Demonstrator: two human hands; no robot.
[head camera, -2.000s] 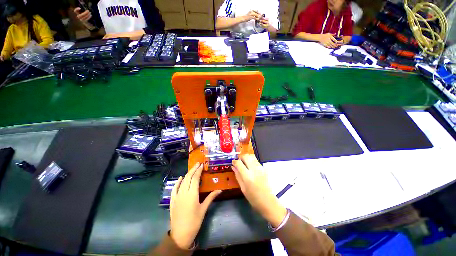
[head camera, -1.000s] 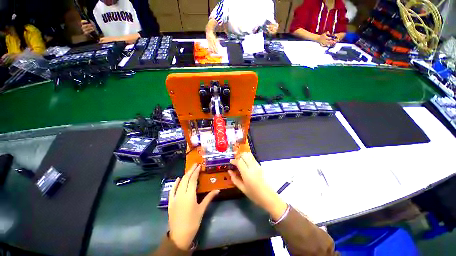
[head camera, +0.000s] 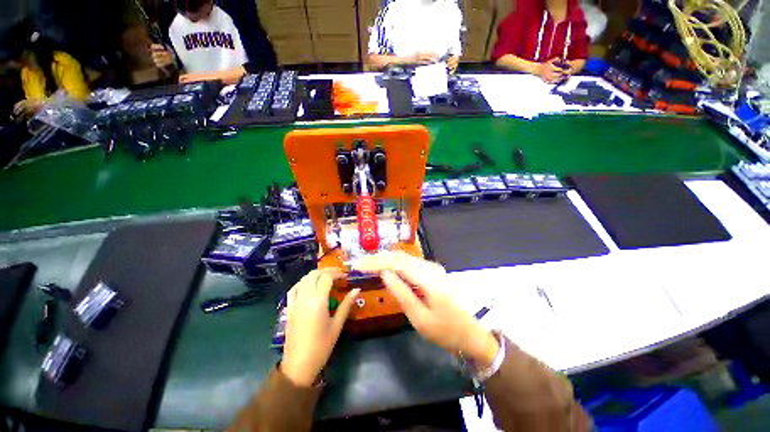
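Note:
The orange test fixture (head camera: 300, 164) stands upright on the bench in front of me. Its red toggle clamp handle (head camera: 368, 224) is lowered over the clear acrylic block (head camera: 390, 229). My right hand (head camera: 432, 299) reaches across the fixture's front, its fingers over the spot below the clamp. My left hand (head camera: 311, 325) is at the left front of the base, fingertips near the acrylic nest and thumb spread, beside the green button (head camera: 333, 303). The device in the nest is mostly hidden by my fingers, so I cannot tell whether either hand grips it.
Piled devices (head camera: 239, 251) and cables lie left of the fixture. Two devices sit on the left foam mat (head camera: 139, 312). A device row (head camera: 494, 186) lies along the right mat (head camera: 515, 229). White paper (head camera: 582, 308) covers the right bench. People sit opposite.
My right hand has moved left across the fixture's front and now covers the device and display area. My left fingers have shifted slightly. A second device shows on the left mat.

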